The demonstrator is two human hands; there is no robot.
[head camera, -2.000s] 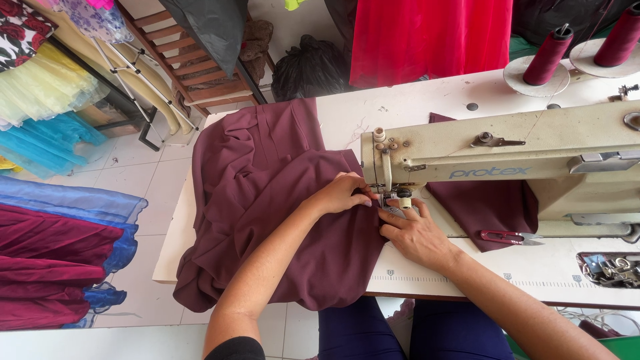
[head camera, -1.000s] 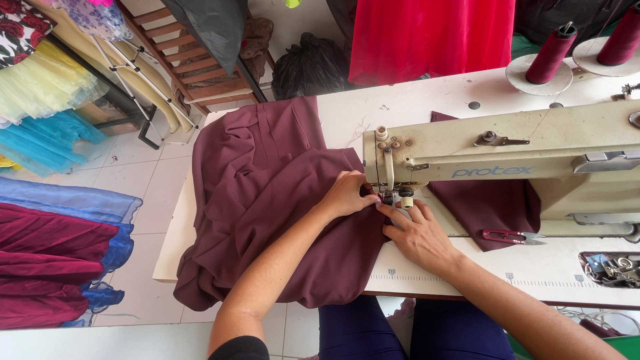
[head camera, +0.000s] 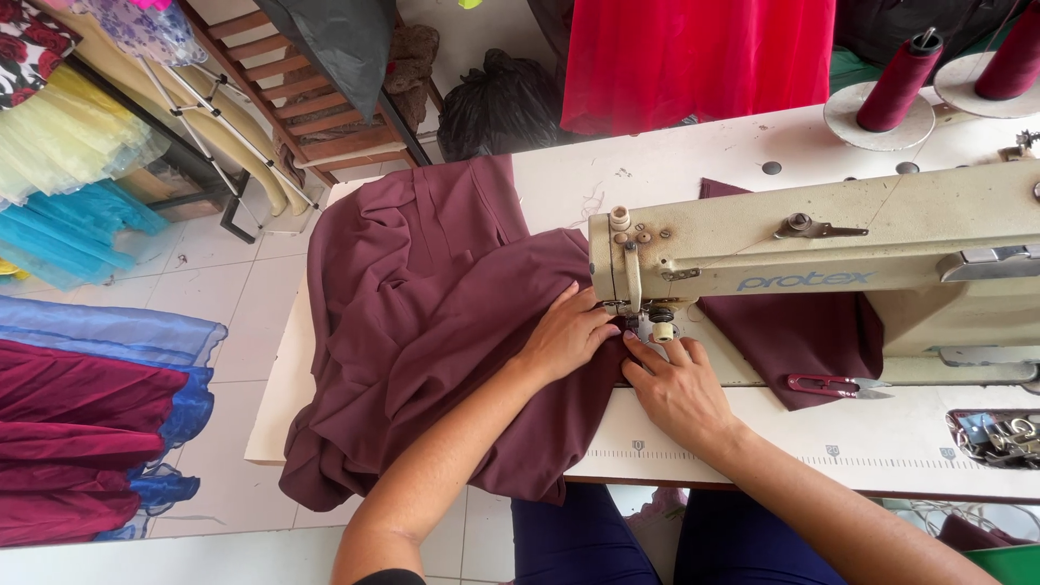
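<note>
Maroon fabric (head camera: pixel 455 301) lies bunched over the left end of the white sewing table. Its right edge runs under the needle area of a beige Protex sewing machine (head camera: pixel 731 244). My left hand (head camera: pixel 569 333) rests on this cloth just left of the presser foot, fingertips pinching its edge. Close to the needle on the near side, my right hand (head camera: pixel 682 386) touches the cloth edge with thumb and index finger. A separate maroon piece (head camera: pixel 796 333) passes beneath the machine arm, with red-handled thread snips (head camera: pixel 837 386) on it. The needle tip is hidden.
Maroon thread cones (head camera: pixel 902 85) stand on round holders at the back right. A recessed tray of metal parts (head camera: pixel 995 439) is at the right. A printed ruler scale (head camera: pixel 780 460) runs along the near side. Behind the table are a wooden chair (head camera: pixel 301 89) and a black plastic bag (head camera: pixel 500 106).
My left hand has shifted slightly down along the cloth near the needle. My right hand stays beside the presser foot, and the maroon fabric keeps nearly the same shape.
</note>
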